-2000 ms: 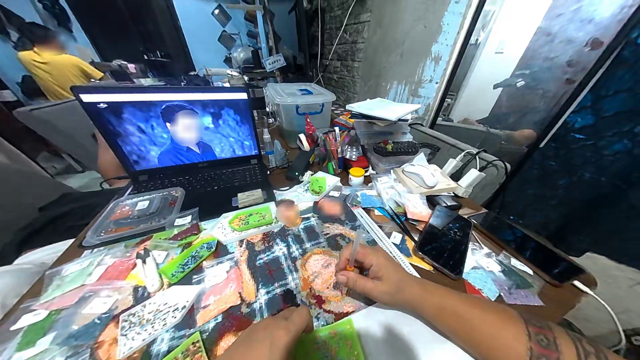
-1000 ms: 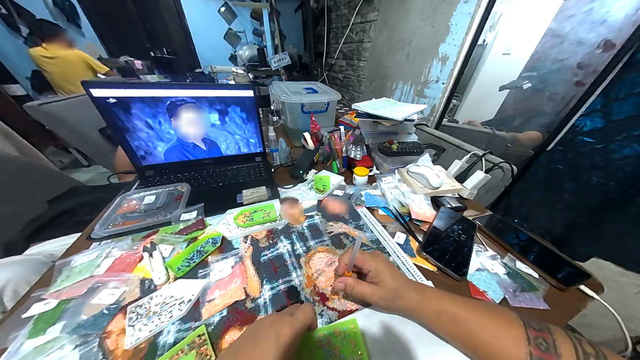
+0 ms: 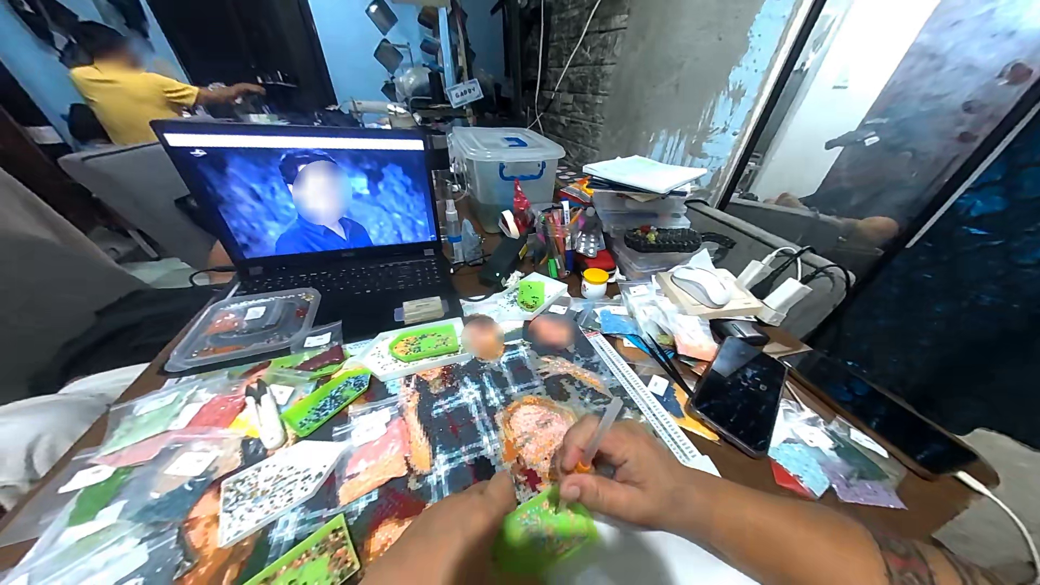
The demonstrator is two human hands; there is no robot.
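Note:
My right hand [image 3: 621, 471] pinches a translucent diamond-painting applicator pen [image 3: 601, 435], its tip down at a green bead tray [image 3: 548, 528] with small drills. My left hand [image 3: 455, 528] is beside that tray's left edge and seems to hold it; its fingertips are partly hidden. Beneath lies a partly covered diamond-painting canvas [image 3: 479, 422] with a plaid pattern and skin-toned patches. Another green tray [image 3: 325, 402] with dark drills lies left of it, one with mixed drills [image 3: 313, 561] at the bottom, and one [image 3: 424, 343] on a white tray near the laptop.
A laptop [image 3: 349, 284] stands at the back left, beside a clear plastic container [image 3: 244, 325]. Bags of drills [image 3: 195, 414] cover the left side. A white ruler [image 3: 646, 398], tweezers [image 3: 668, 366], a smartphone [image 3: 738, 394] and a mouse [image 3: 703, 286] lie right. A person in yellow [image 3: 130, 97] is behind.
My right hand with the pen has moved from the canvas down to the green tray. The tray has shifted up and right, between my hands.

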